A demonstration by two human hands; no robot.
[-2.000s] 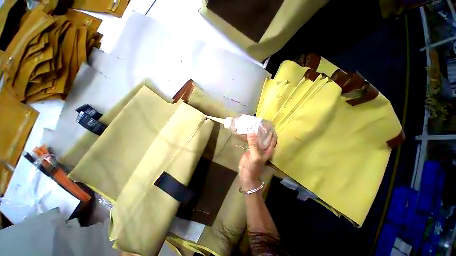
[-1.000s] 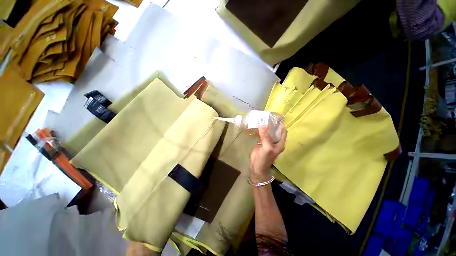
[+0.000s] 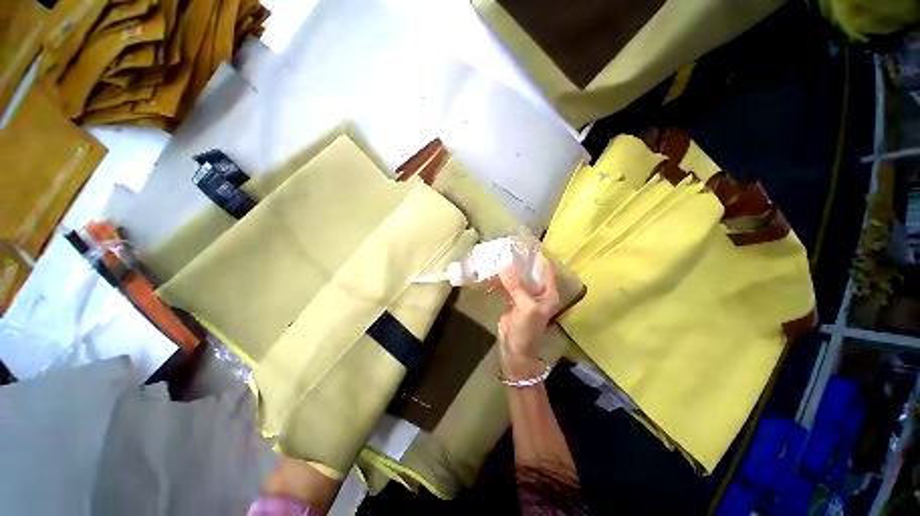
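Note:
My right hand (image 3: 530,312) holds a clear-white glue bottle (image 3: 496,260). Its thin pale tip points left and is at the stitched seam of the folded khaki panel (image 3: 353,292). A black tab (image 3: 396,340) lies across the panel near the seam. A dark brown patch (image 3: 444,375) shows under the panel's right edge. My left hand (image 3: 301,482) is at the bottom edge of the panel; its fingers are hidden by the fabric and only the back of the hand and a pink cuff show, so its grip cannot be told.
Yellow panels (image 3: 676,302) with brown trim fan out at the right. Another khaki panel (image 3: 605,96) is at the top. Mustard pieces (image 3: 136,66) are piled upper left. Orange-and-black tools (image 3: 136,287) lie at the left. Blue bins (image 3: 797,459) stand lower right.
The bottle tip has moved from the panel's upper corner down and left along the seam. My left hand has come further into view. The bench things have shifted slightly right in the picture.

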